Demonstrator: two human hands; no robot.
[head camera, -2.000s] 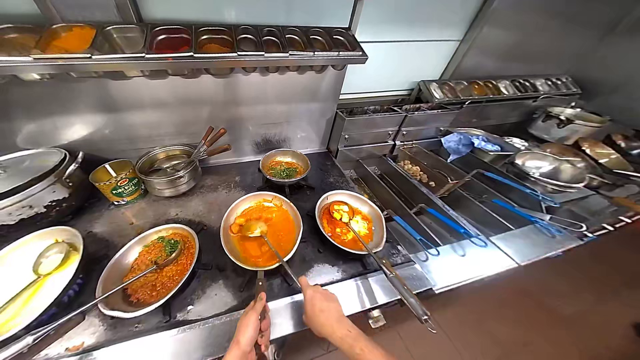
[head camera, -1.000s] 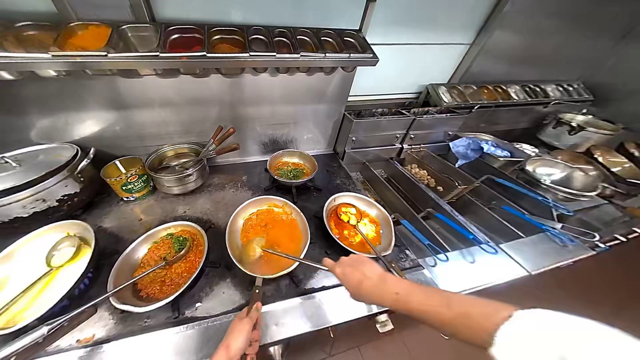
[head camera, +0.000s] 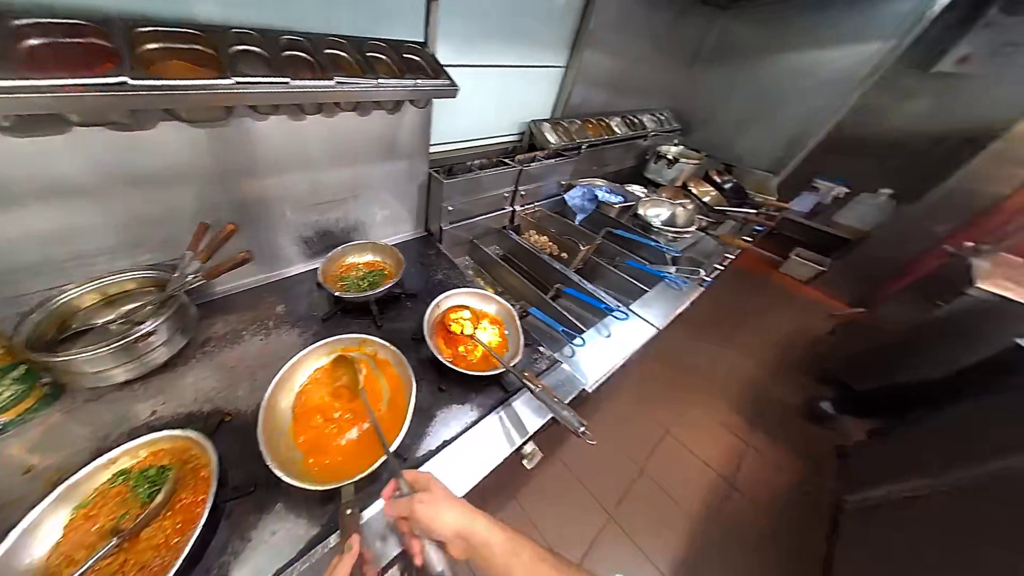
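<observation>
My right hand is closed around the handle of a metal ladle, whose bowl rests in the orange sauce of a frying pan. Low at the bottom edge, my left hand grips that pan's handle and is partly cut off. To the right sits a smaller pan of red-orange sauce with pale pieces and its own ladle. Behind is a small pan topped with chopped green herbs. At the lower left, another pan holds chunky orange food, green herbs and a ladle.
A steel pot with wooden-handled utensils stands at the left. Spice trays line the shelf above. Fryer wells with blue-handled baskets lie to the right. A person's dark-clothed leg shows at the far right, over the tiled floor.
The view has swung to the right. My right hand has drawn back from beside the right-hand pan to near the middle pan's handle, still holding the ladle.
</observation>
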